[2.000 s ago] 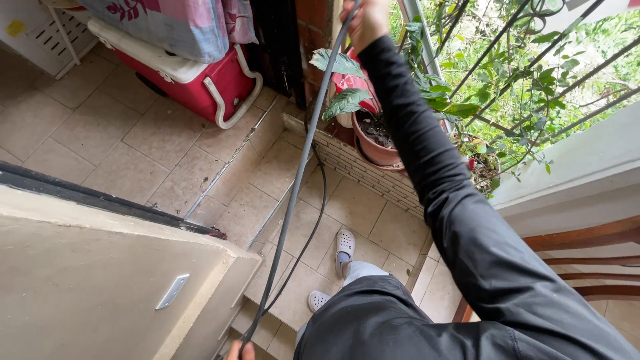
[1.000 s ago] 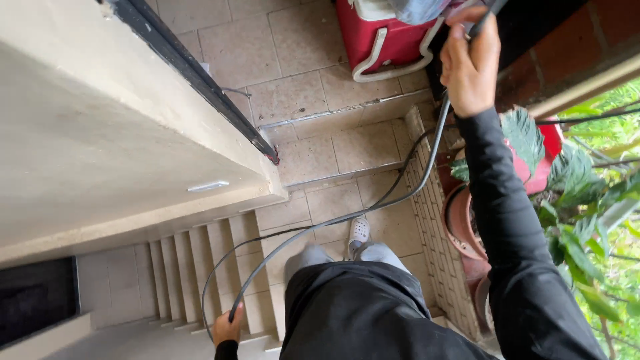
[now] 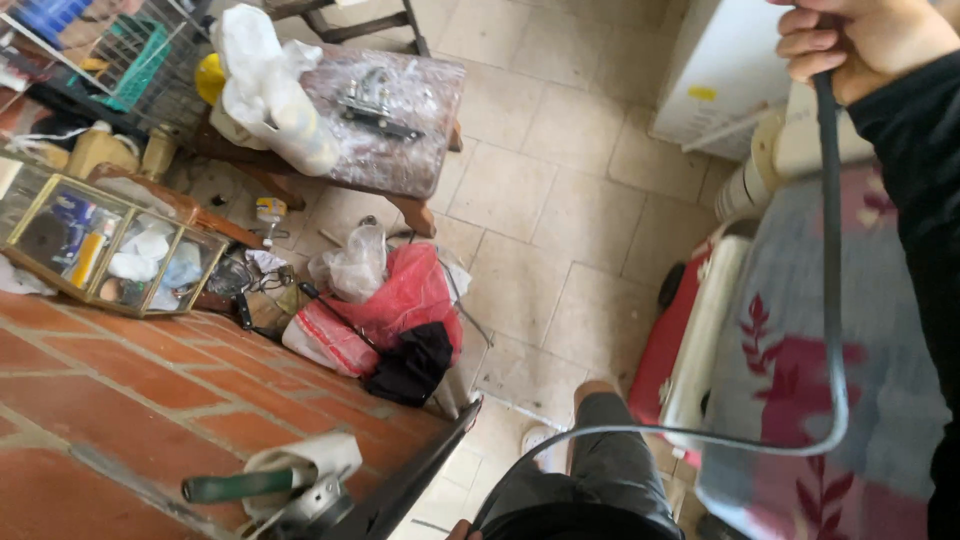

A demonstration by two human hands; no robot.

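A long dark grey cable or hose [image 3: 831,225] runs down from my right hand [image 3: 855,49], which is closed around it at the top right. It bends beside the patterned cloth and crosses over my legs to my left hand [image 3: 461,531]. Only a few fingers of that hand show at the bottom edge, against the cable's lower end in view. The black sleeve of my right arm reaches down the right edge.
A wooden table [image 3: 442,97] with a white bundle stands on the tiles. Bags [image 3: 409,292] lie by the brick wall [image 3: 150,375]. A glass-sided case [image 3: 120,247] is at left. On the right, cloth [image 3: 810,330] lies over a red and white cooler [image 3: 686,352].
The view has swung from the stairs and plants to the room with the table. My right hand still holds the cable, and my left hand is now mostly out of the picture.
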